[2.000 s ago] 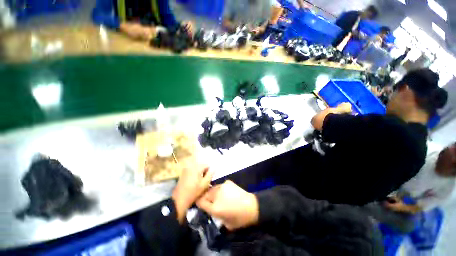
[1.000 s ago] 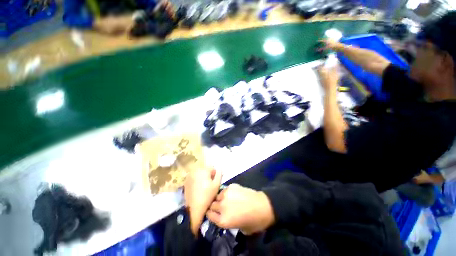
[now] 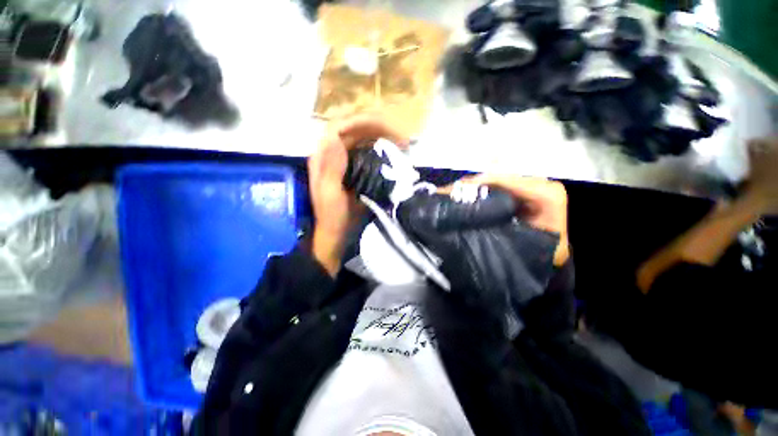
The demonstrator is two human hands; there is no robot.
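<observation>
A doll in shiny black clothes with white trim is held over the lap. A white brimmed hat with a dark edge line is at its left end. My left hand holds the hat end, around dark ruffled material. My right hand holds the black-clothed part from the right; some of its fingers are hidden. The doll's face cannot be made out.
The tan board bears a white dish and a thin stick. Dressed dolls stand to its right, black clothes lie left. A blue bin with white hats is below. Another person's arm is at right.
The view has swung downward, showing the lap and blue bin. My hands have moved apart from close together, and the doll with its hat now shows clearly between them.
</observation>
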